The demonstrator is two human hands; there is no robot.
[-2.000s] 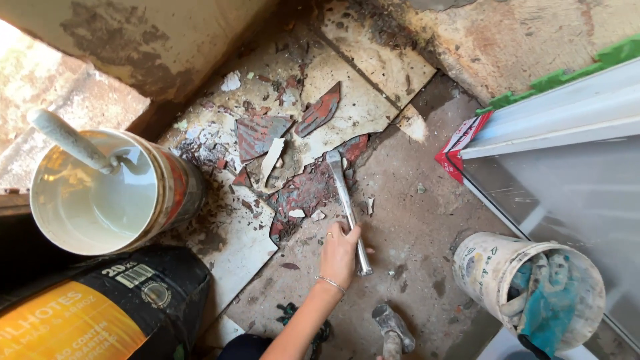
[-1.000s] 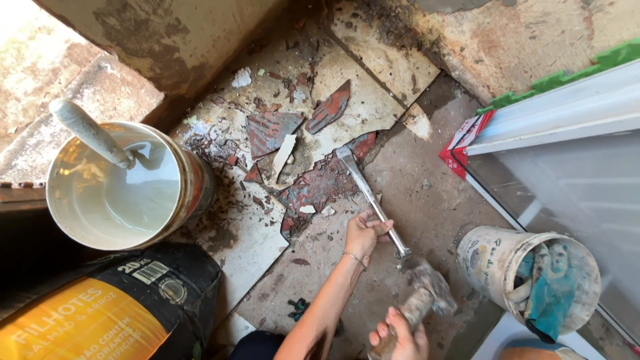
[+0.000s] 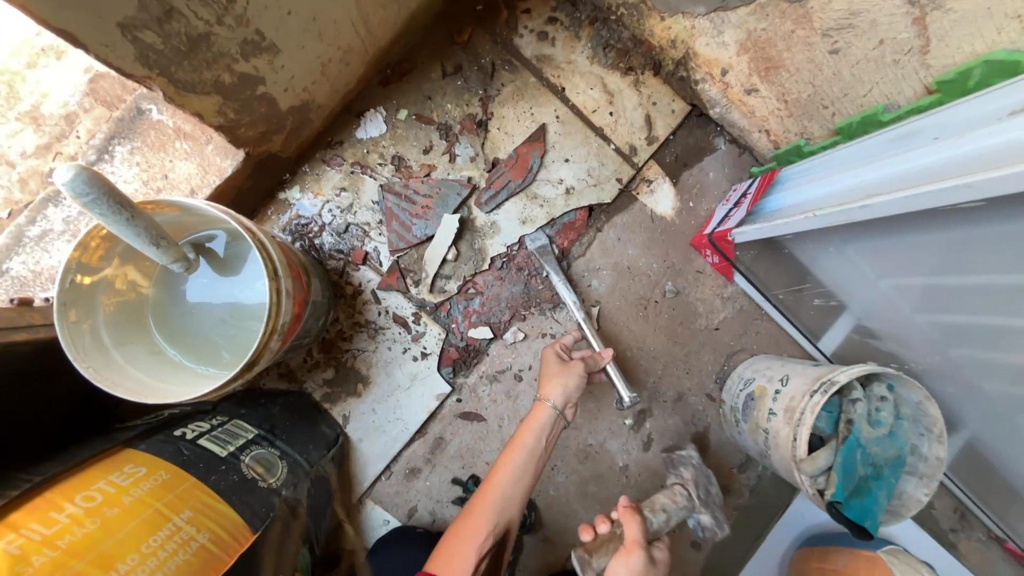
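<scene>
My left hand (image 3: 570,370) grips the shaft of a steel cold chisel (image 3: 578,308). The flat blade of the chisel rests at the broken edge of a floor tile (image 3: 520,192), by a patch of red and grey debris. Lower right, my right hand (image 3: 628,544) is closed around the thick handle of a club hammer (image 3: 680,500), whose head is blurred and a little away from the chisel's struck end. Broken tile shards (image 3: 420,210) with red ridged backs lie loose on the cream tiles, above the blade in the view.
A bucket of cloudy liquid (image 3: 212,308) with a tool handle leaning in it stands at left, above a black and orange bag (image 3: 144,512). At right are a small bucket (image 3: 768,404) holding gloves and a white-framed panel (image 3: 880,172). Dirty walls border the corner.
The club hammer, lying at the bottom two seconds ago, came into my right hand and was near the chisel's end one second ago. It is now lower, away from that end.
</scene>
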